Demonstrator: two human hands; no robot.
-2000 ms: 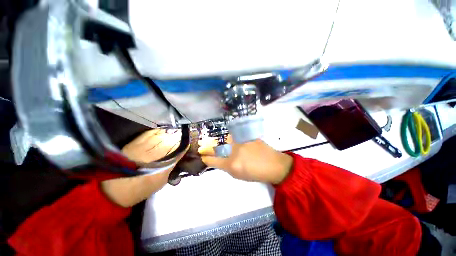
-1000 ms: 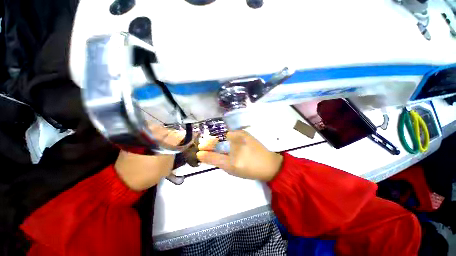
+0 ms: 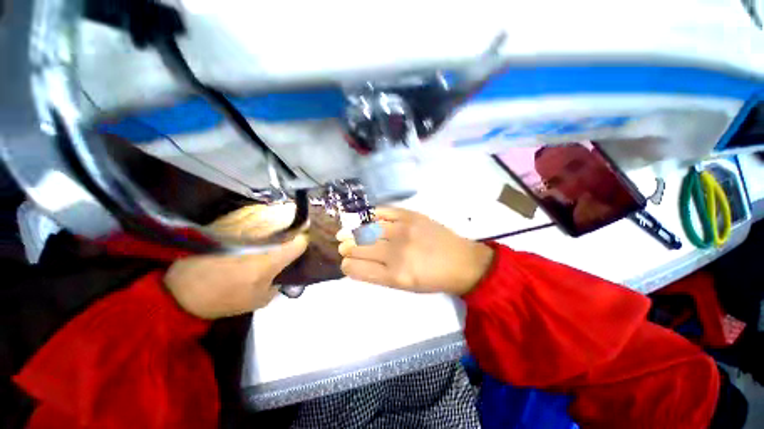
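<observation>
Dark brown cloth lies under the presser foot area of the white sewing machine. My left hand is left of the needle area, with fingers and thumb pinching the cloth; the curved metal guard partly hides it. My right hand is just right of the needle area, its fingertips bent at the cloth's right edge. Whether they grip the cloth cannot be told. A pale grey round part shows over the right fingers. The needle tip is too blurred to see.
The curved metal guard stands at left. On the white table at right lie a small tan card, a phone showing a face, a slim black tool, a green loop and a yellow loop.
The view has moved closer to the machine head, which sits further left and higher. More brown cloth shows between my hands, and my left thumb is now visible pinching it.
</observation>
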